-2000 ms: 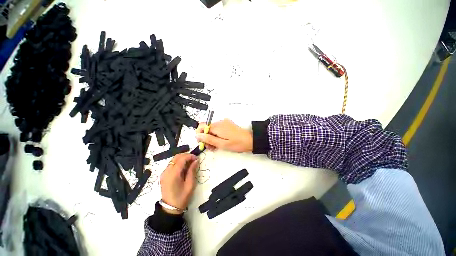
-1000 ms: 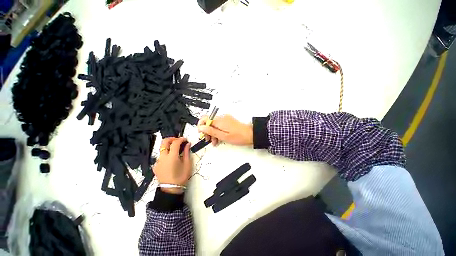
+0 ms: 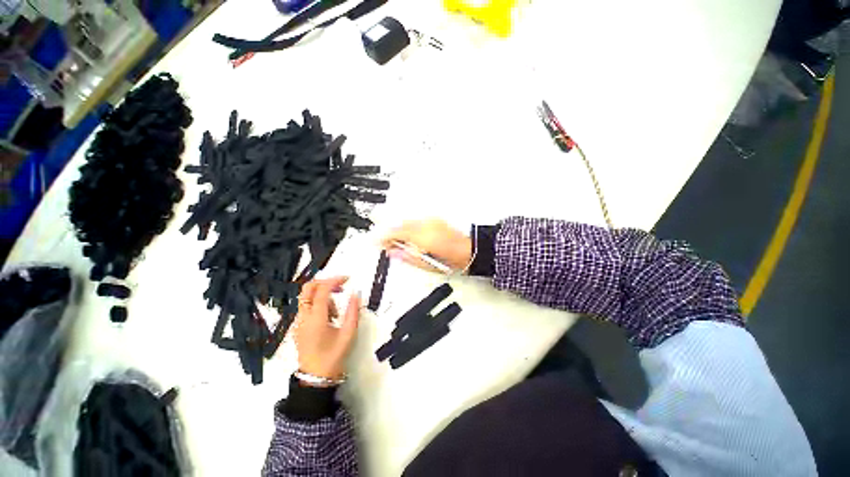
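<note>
My right hand holds one end of a black fabric tab at its fingertips. A slim pale tool, blurred, lies along the same hand. My left hand is just left of this tab, with fingers apart and nothing seen in it. A large heap of black strap tabs lies beyond my left hand. Several set-aside tabs lie side by side near the apron, below my right hand.
Red-handled snips lie at right on a twisted cord. A pile of small black pieces and plastic bags are at left. A black box, black straps and a yellow object are at the far side.
The view has shifted, showing more of the far side. My left hand has come off the tab and opened. The tab now hangs from my right fingertips, and the tool has turned back along the hand.
</note>
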